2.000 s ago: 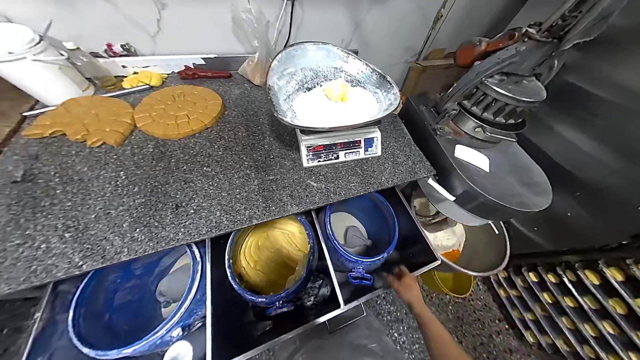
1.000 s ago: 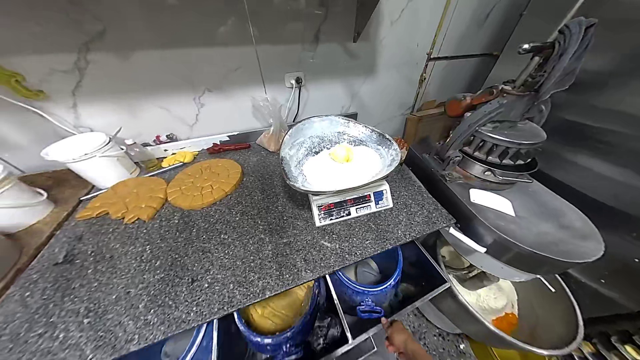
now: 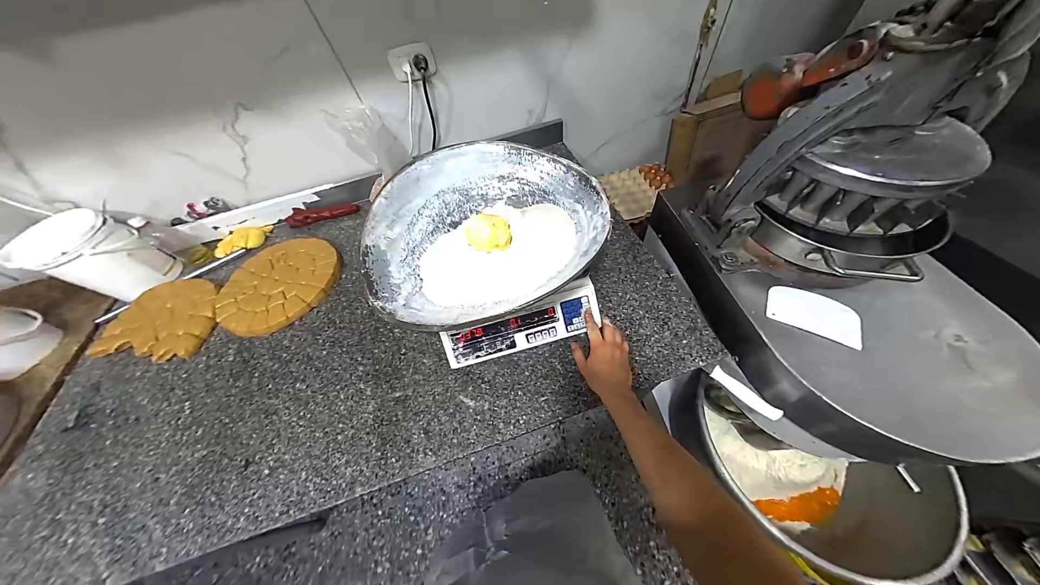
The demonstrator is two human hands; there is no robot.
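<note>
My right hand (image 3: 605,353) reaches to the digital scale (image 3: 520,325), its index finger on the blue keypad at the scale's right end; it holds nothing. On the scale rests a large metal scoop pan (image 3: 398,244) with white powder (image 3: 455,272) and a yellow lump (image 3: 488,232) on top. The scale's red display is lit. Two flat rounds of tan dough, one scored into pieces (image 3: 279,286) and one partly broken up (image 3: 158,319), lie on the granite counter (image 3: 325,422). My left hand is out of view.
White buckets (image 3: 89,252) stand at the left. A dough divider press (image 3: 886,179) is at the right, with a white scraper (image 3: 814,317) on its tray. Below it sits a metal mixing bowl (image 3: 886,520) holding flour and something orange. Eggs (image 3: 655,175) lie behind the scale.
My right hand has moved from the open drawer's front up to the scale's keypad. The drawer with blue tubs, open earlier, no longer shows beyond the counter edge. The view has shifted.
</note>
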